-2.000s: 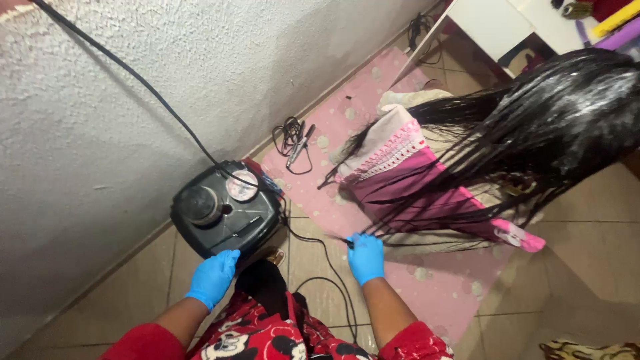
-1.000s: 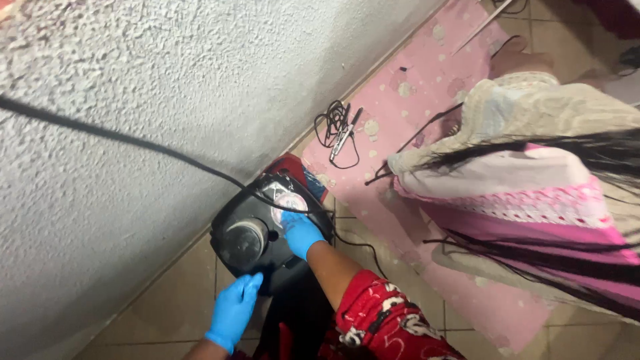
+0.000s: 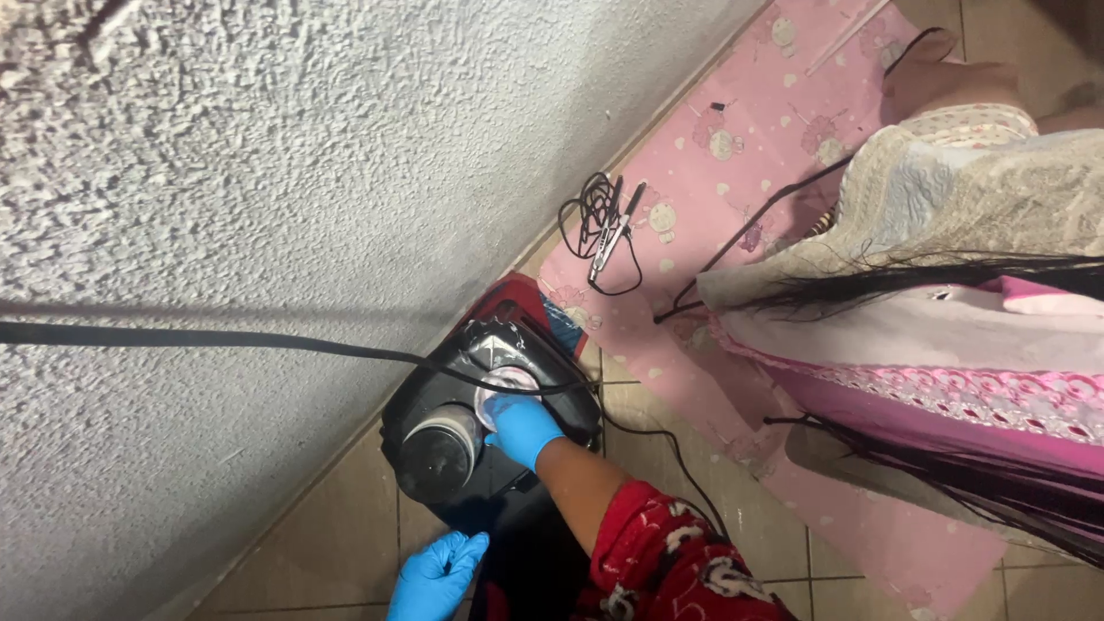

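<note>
My right hand (image 3: pixel 524 427), in a blue glove, reaches into a small round tub (image 3: pixel 509 379) with whitish contents; its fingertips are hidden, so I cannot tell whether they grip anything. The tub stands on a black plastic stand (image 3: pixel 561 379) beside a jar with a black lid (image 3: pixel 434 461). My left hand (image 3: pixel 438 573), also gloved in blue, is below the stand near its front edge, fingers curled together, and nothing can be made out in it. At the right, long dark strands of hair (image 3: pixel 931 280) hang over a pink and white cloth (image 3: pixel 862 341).
A textured wall (image 3: pixel 302 172) rises at the left. A black cable (image 3: pixel 345 347) crosses above the stand and tub. A hair straightener (image 3: pixel 614 237) with a coiled cord lies on a pink patterned sheet (image 3: pixel 742 198). Another person's covered body is at the right.
My right hand has moved from beside the hair to the tub on the stand. My left hand has come away from the stand's edge. The view has swung toward the stand.
</note>
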